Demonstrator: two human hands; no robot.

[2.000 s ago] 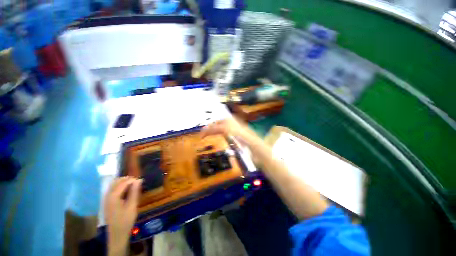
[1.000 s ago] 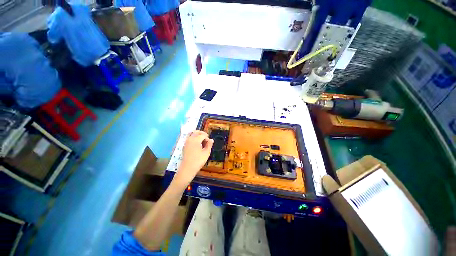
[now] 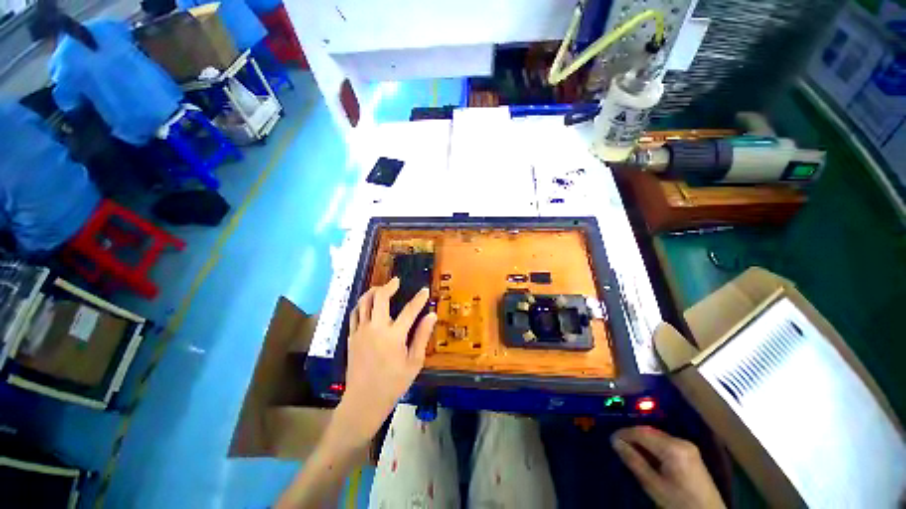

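Observation:
The orange-brown fixture plate (image 3: 477,249) in its dark frame lies on the white table in front of me. My left hand (image 3: 389,338) rests on the left side of the plate, fingers spread over the black oblong block (image 3: 413,273), partly covering it. No held part shows in it. On the plate's right is the black clamp block (image 3: 547,320) with a round dark centre. My right hand (image 3: 672,469) is low at the right, below the panel with green and red lights (image 3: 644,405), fingers loosely curled; whether it holds anything is unclear.
A small black piece (image 3: 385,171) lies at the back left. A hot-air gun (image 3: 735,160) lies on a brown box (image 3: 730,207) at right, near a labelled bottle (image 3: 628,116). An open carton (image 3: 795,388) stands right, a brown carton (image 3: 273,398) left. A blue-clad worker (image 3: 114,84) is at far left.
My left hand has gone from a closed-finger pose at the block's left edge to spread fingers over it. My right hand, out of view a second ago, has appeared at the lower right.

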